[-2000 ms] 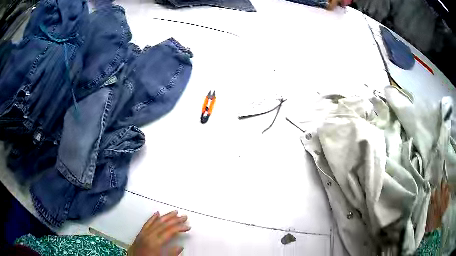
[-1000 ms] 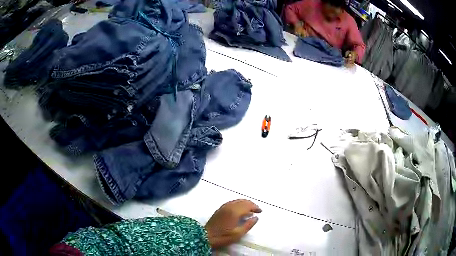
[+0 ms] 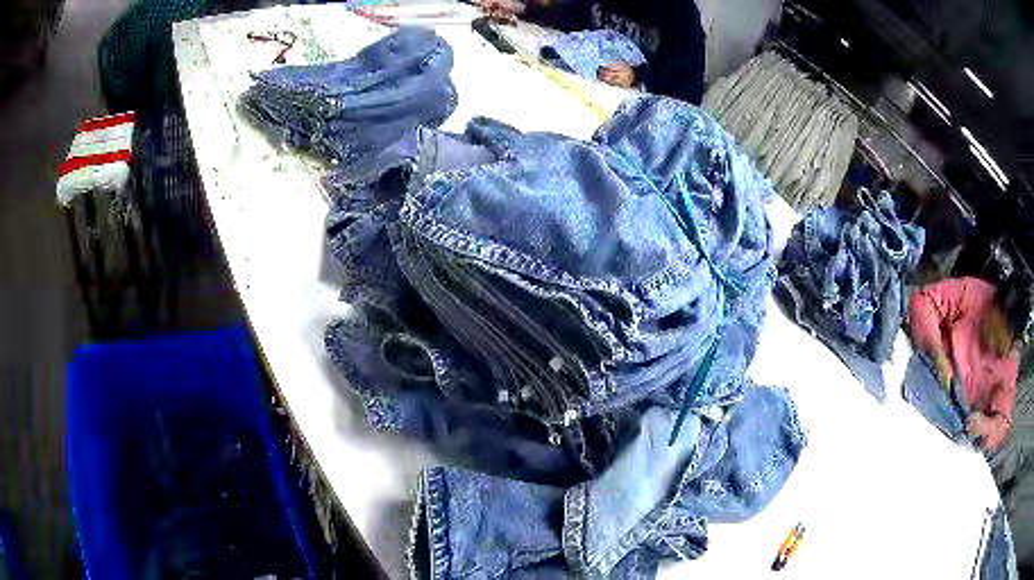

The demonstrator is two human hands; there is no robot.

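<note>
A big bundle of blue denim garments (image 3: pixel 544 227), tied with a teal cord (image 3: pixel 694 238), lies on the white table (image 3: pixel 244 215) in the middle of the view. Its stacked edges show at the front. Loose denim parts (image 3: pixel 499 527) lie below it, cut off by the lower edge. The orange thread snips (image 3: pixel 789 546) lie on the table at the lower right, with no hand on them. Neither of my hands is in the picture. The off-white garment is out of view.
A smaller denim pile (image 3: pixel 369 91) lies beyond the bundle, another (image 3: pixel 856 266) at the right. A person in pink (image 3: pixel 969 351) handles denim at the right; another in dark clothing (image 3: pixel 669 45) is at the far edge. A blue bin (image 3: pixel 170 374) and a red-and-white-topped stool (image 3: pixel 96 159) stand left.
The view has swung left and tilted. The denim bundle is now central, the blue bin and stool have appeared, and my left hand and the off-white garment have left the picture.
</note>
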